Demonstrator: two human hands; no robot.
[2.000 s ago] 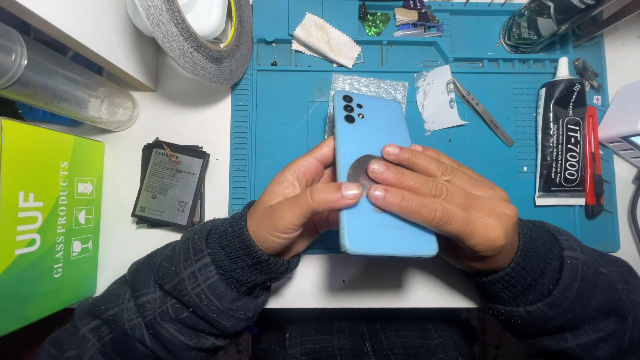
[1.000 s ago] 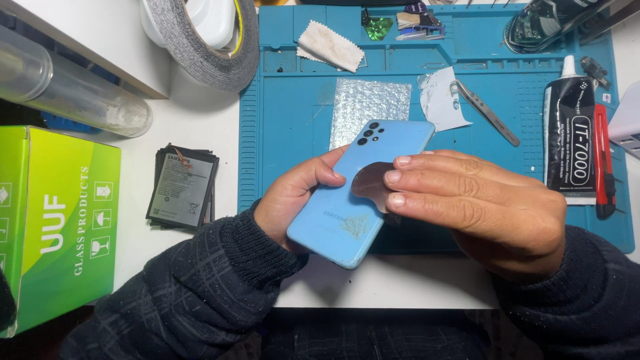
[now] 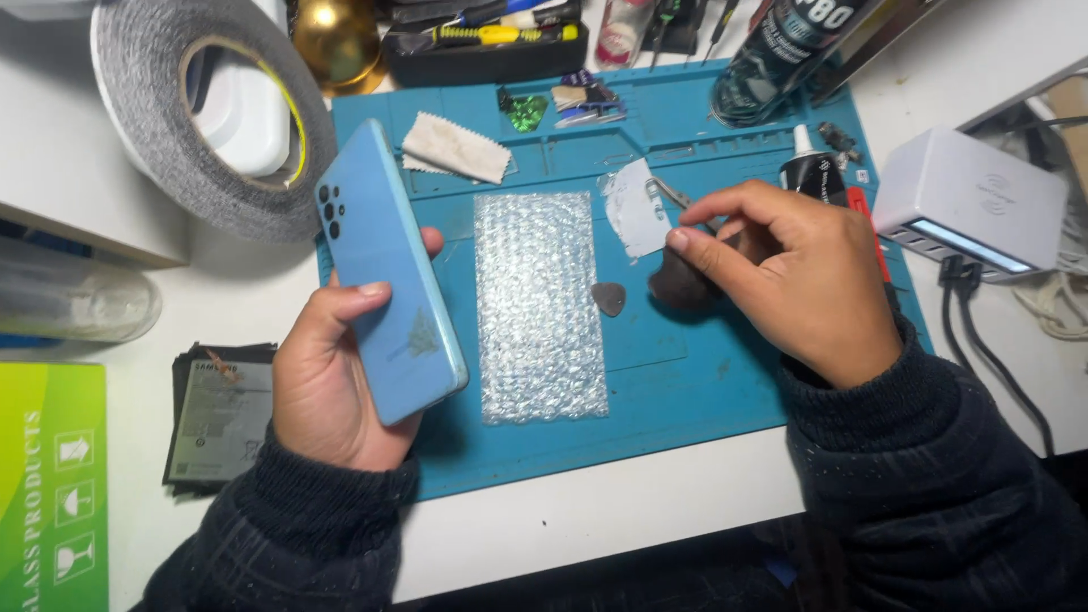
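Observation:
My left hand (image 3: 348, 374) holds a light blue smartphone (image 3: 387, 280) tilted, its back with several camera lenses facing up and a greyish smudge low on it. My right hand (image 3: 782, 280) is over the right part of the blue mat, thumb and index tips close together. Below its fingers shows a dark, thin, rounded piece (image 3: 678, 285), and whether the fingers grip it cannot be told. Metal tweezers (image 3: 669, 192) run partly under that hand, over a torn white sheet (image 3: 633, 212). Between the hands lie a bubble-wrap sleeve (image 3: 541, 306) and a dark opening pick (image 3: 609, 299).
The blue repair mat (image 3: 527, 459) also bears a folded cream cloth (image 3: 455, 149) and a black glue tube (image 3: 812, 174). At left are a tape roll (image 3: 136, 136), stacked phone batteries (image 3: 221, 416) and a green box (image 3: 51, 484); a spray can (image 3: 769, 64) and white charger (image 3: 969, 200) stand right.
My right hand has left the phone's back and moved right over the mat. My left hand still holds the phone, now further left over the mat's edge. The view has shifted.

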